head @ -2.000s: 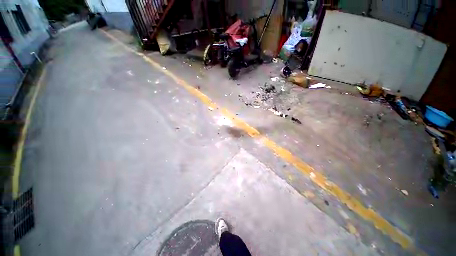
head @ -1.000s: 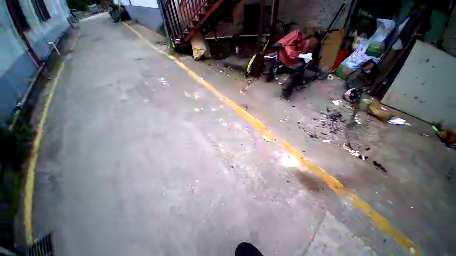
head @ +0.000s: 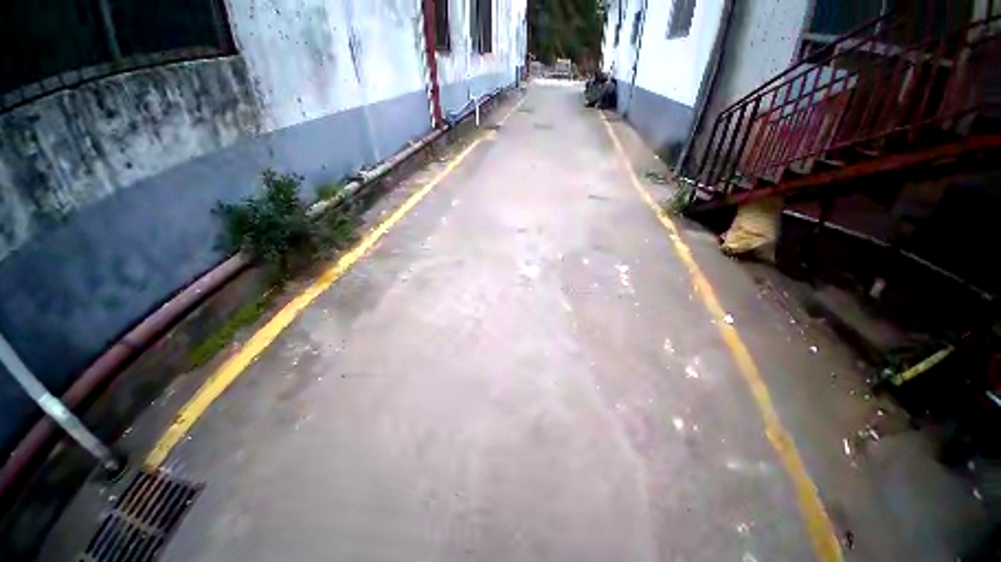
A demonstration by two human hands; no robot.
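Note:
Neither my left hand nor my right hand is in the picture. Nearest in front of me is a concrete lane (head: pixel 472 362) that runs straight away between two buildings. A yellow line (head: pixel 274 318) marks its left side and another yellow line (head: pixel 735 329) marks its right side. A metal drain grate (head: pixel 143 516) lies at the lower left. Small pale specks are scattered on the concrete.
On the left are a white and grey wall (head: pixel 329 137), a reddish pipe (head: pixel 165 313) along its foot and a green bush (head: pixel 274 225). On the right are a rusty red staircase (head: pixel 856 121) and a yellowish sack (head: pixel 753 228). Dark objects (head: pixel 599 90) stand far down the lane.
The view has turned left and moved along the lane. The scooter and the leaning panel have left the picture on the right. My foot no longer shows. The left wall shows more.

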